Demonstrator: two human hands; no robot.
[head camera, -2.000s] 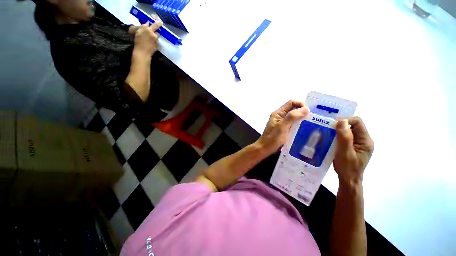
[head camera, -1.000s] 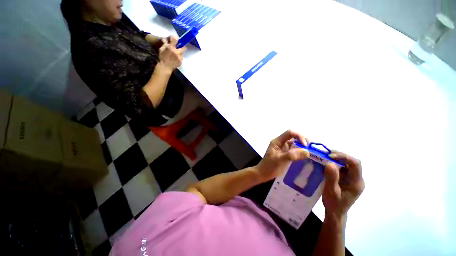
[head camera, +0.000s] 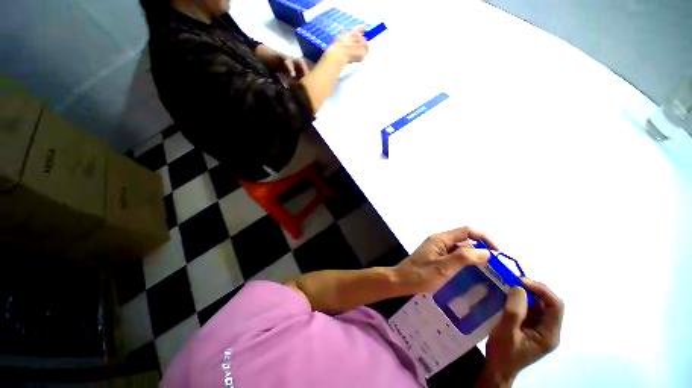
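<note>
A white retail box (head camera: 448, 322) with a blue panel and a pale capsule shape is held tilted at the table's near edge. My left hand (head camera: 449, 261) pinches its upper left corner. My right hand (head camera: 527, 326) grips its upper right corner, thumb on the front. The blue top flap with its hang tab (head camera: 508, 265) shows between my hands, folded at the box's upper end. The fingertips behind the flap are partly hidden.
Another blue box (head camera: 416, 115) stands edge-on on the white table (head camera: 577, 189). A person in black (head camera: 228, 98) sits at the left, a hand at a box stack (head camera: 330, 30). A clear cup (head camera: 658, 127) is far right. A red-orange stool (head camera: 292, 201) and brown cartons (head camera: 83, 167) are left.
The upright hang-tab panel has folded down at the box top. My hands and the box are lower in view. The neighbour's hand has moved a blue box to the stack.
</note>
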